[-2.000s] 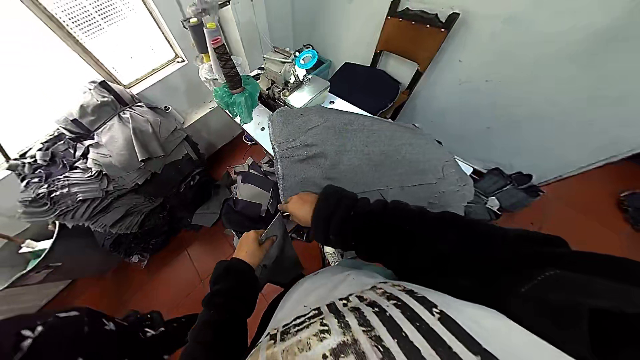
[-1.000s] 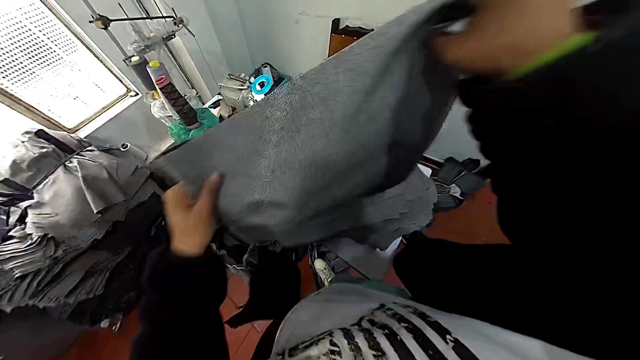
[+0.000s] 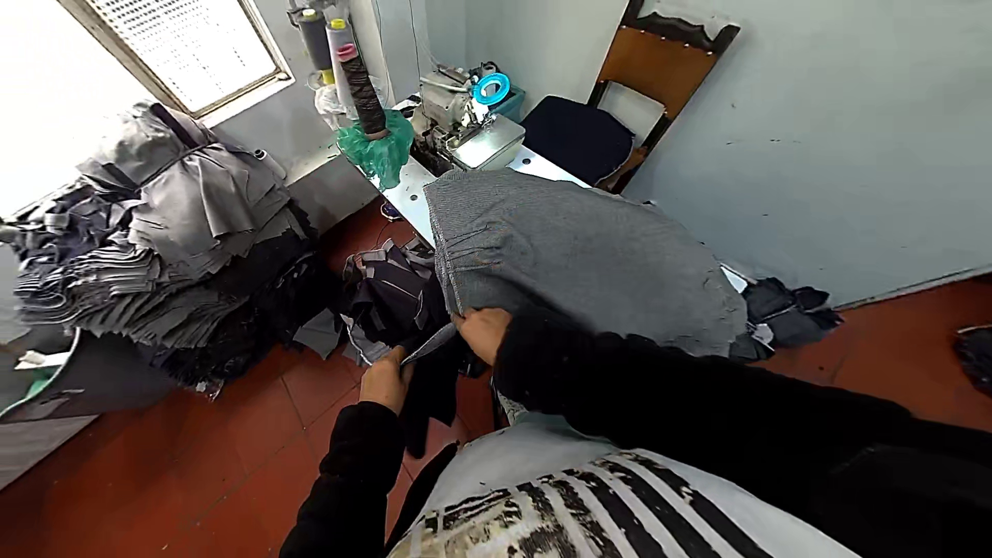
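Note:
A pile of grey fabric panels (image 3: 589,256) lies over the white sewing table (image 3: 411,198). At its lower left corner my right hand (image 3: 484,333) pinches the edge of grey fabric. My left hand (image 3: 385,380) grips the end of a narrow grey fabric strip (image 3: 430,345) that runs between both hands, with dark cloth (image 3: 434,391) hanging below it. An overlock sewing machine (image 3: 465,116) with a blue ring on it stands on the table beyond the pile.
A large stack of grey and black cut fabric (image 3: 178,225) stands at the left. Dark cloth scraps (image 3: 395,291) are heaped beside the table. Thread cones (image 3: 360,89) stand near a green plastic bag (image 3: 380,147). A wooden chair (image 3: 659,62) is against the wall.
One second ago a large grey panel was lifted between both hands. Now my hands are low, close together at the pile's lower left corner, and the grey fabric lies on the table.

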